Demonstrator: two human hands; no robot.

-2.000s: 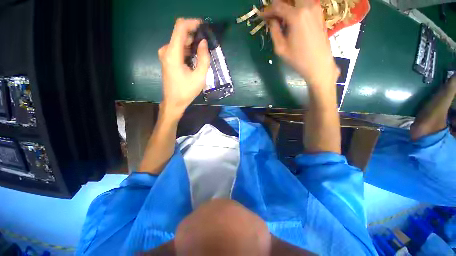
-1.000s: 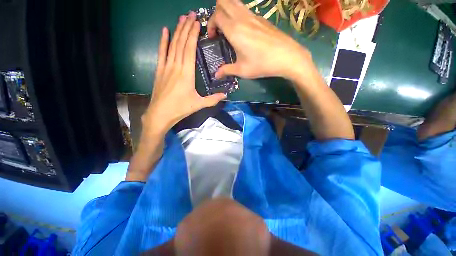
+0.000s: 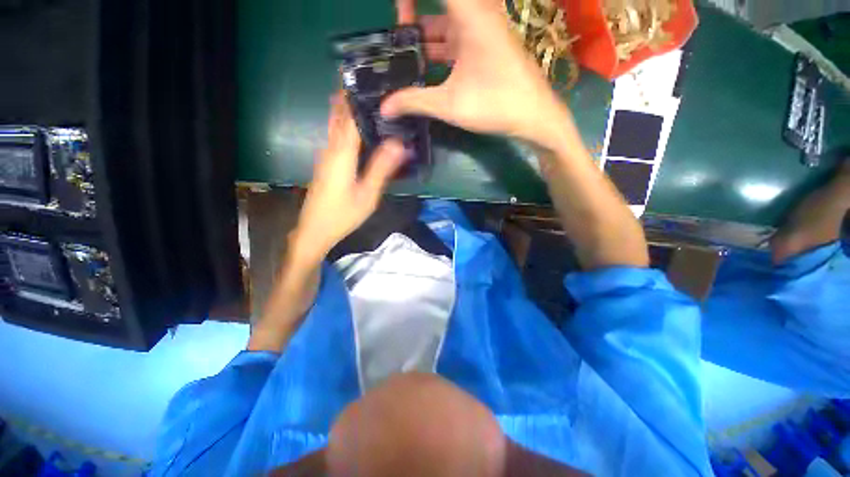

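Note:
An open phone assembly (image 3: pixel 387 88), dark with speckled circuitry at its far end, is held between both hands above the green bench. It is somewhat blurred. My left hand (image 3: pixel 343 177) grips its near left side, with the thumb over its lower part. My right hand (image 3: pixel 485 79) holds its right side, with the thumb lying across its middle and the fingers at the far right edge. The battery area is partly covered by the thumbs, so I cannot tell its details.
A red bin (image 3: pixel 596 42) of tan strips stands at the far right, with loose strips (image 3: pixel 545 37) beside it. A white card (image 3: pixel 643 135) with black rectangles lies below. Black trays (image 3: pixel 168 168) with phones stand left. Another phone (image 3: pixel 803 110) and a person's arm (image 3: pixel 820 219) are right.
The battery went from my left hand into the bright bay between the first two frames. Since then both hands have shifted their grip and the phone is now lifted and blurred.

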